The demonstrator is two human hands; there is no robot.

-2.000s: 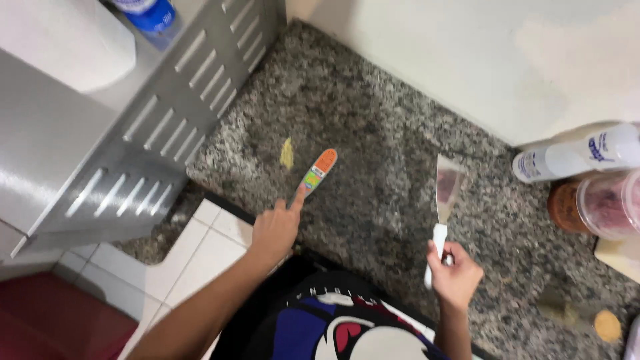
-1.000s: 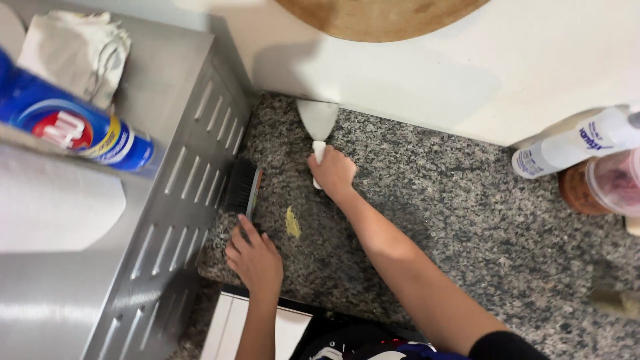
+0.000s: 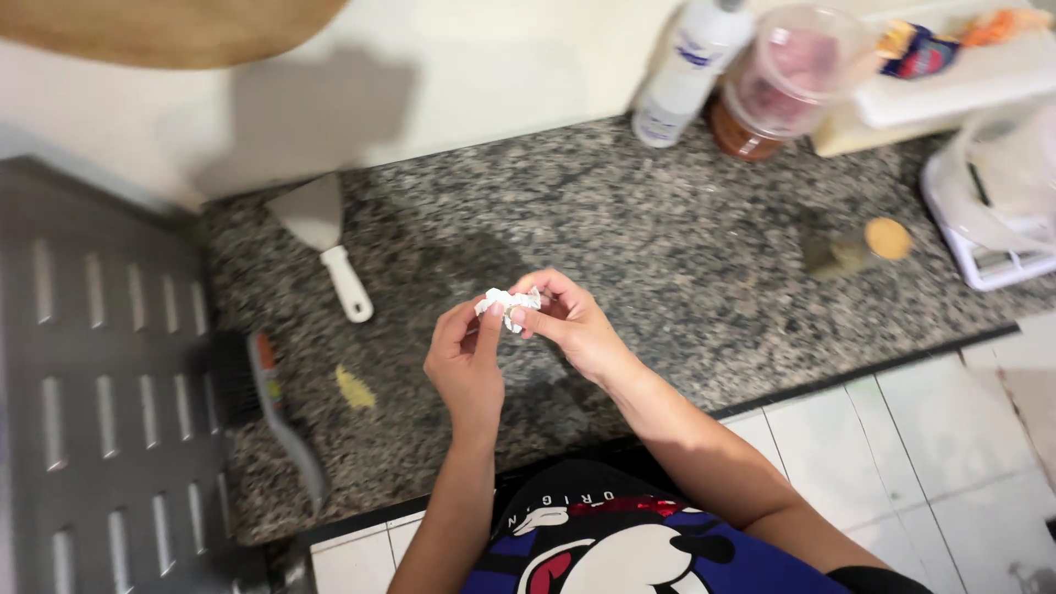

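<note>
Above the granite countertop point(image 3: 577, 223), my left hand point(image 3: 470, 355) and my right hand point(image 3: 577, 330) pinch a small crumpled piece of white paper point(image 3: 510, 305) between their fingertips. To the left lies a scraper point(image 3: 326, 239) with a wide metal blade and a white handle, its blade toward the wall. A black-bristled brush point(image 3: 276, 412) with a grey and orange handle rests by the steel panel. Between the brush and my left hand is a yellow smear or scrap point(image 3: 355, 388); which of these, I cannot tell.
A slotted stainless steel panel point(image 3: 115, 371) borders the left. At the back right stand a white bottle point(image 3: 689, 70) and stacked clear tubs point(image 3: 775, 91). Beyond them are a white tray point(image 3: 949, 91) and a clear container on a white base point(image 3: 990, 198). A small jar point(image 3: 850, 247) lies nearer.
My right hand has let go of the scraper, which lies near the wall. My left hand has moved away from the brush, and both hands now hold white paper. The view has swung right.
</note>
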